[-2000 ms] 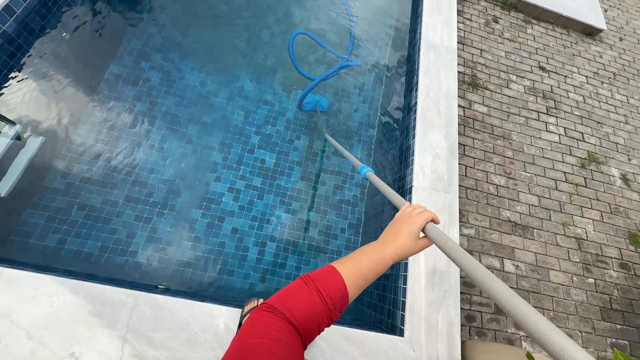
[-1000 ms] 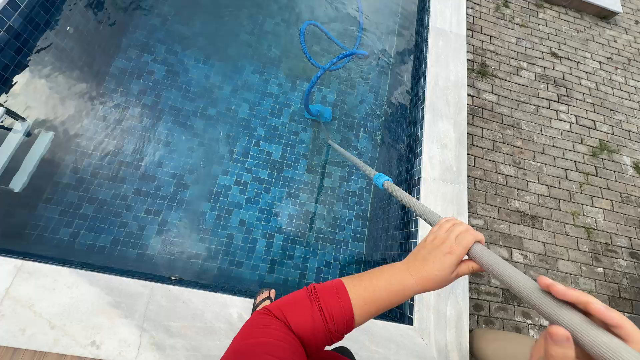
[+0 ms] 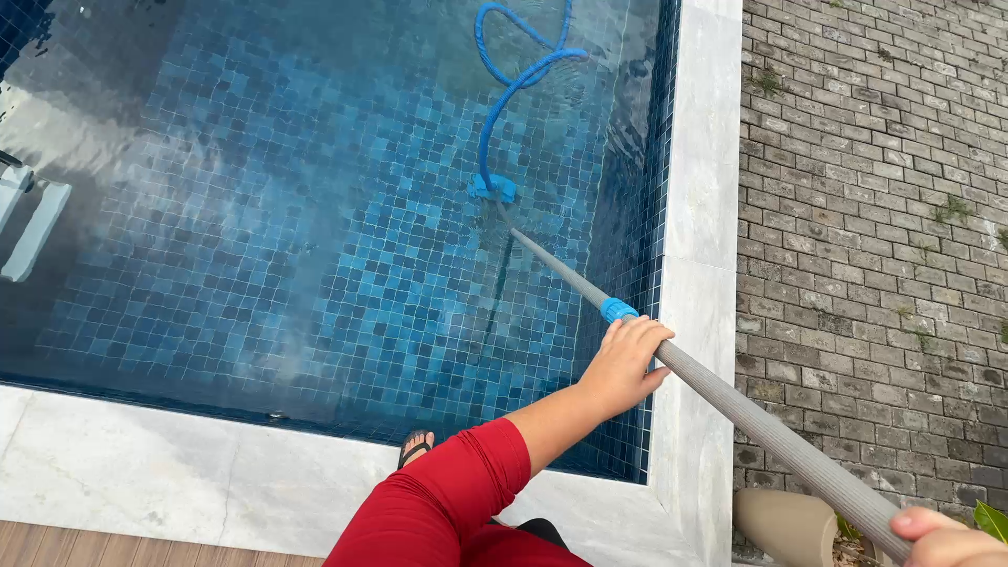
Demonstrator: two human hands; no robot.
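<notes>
My left hand (image 3: 628, 364) grips a grey ribbed telescopic pole (image 3: 756, 429) just below its blue locking collar (image 3: 618, 309). At the lower right edge my right hand (image 3: 949, 539), partly out of view, holds the pole's near end. The pole slants down into the pool water to a blue pool vacuum head (image 3: 492, 187), under water and seen unsharply. A blue hose (image 3: 492, 118) rises from the head and loops toward the top of the view.
White stone coping (image 3: 697, 299) edges the blue-tiled pool, with grey pavers (image 3: 858, 276) beyond it. A pool ladder's steps (image 3: 35, 232) show at left. A beige planter (image 3: 783, 524) stands at lower right, a sandalled foot (image 3: 416, 446) on the near coping.
My right hand, out of view two seconds ago, has come onto the pole and now sits lower right. My left hand has come nearer the blue collar.
</notes>
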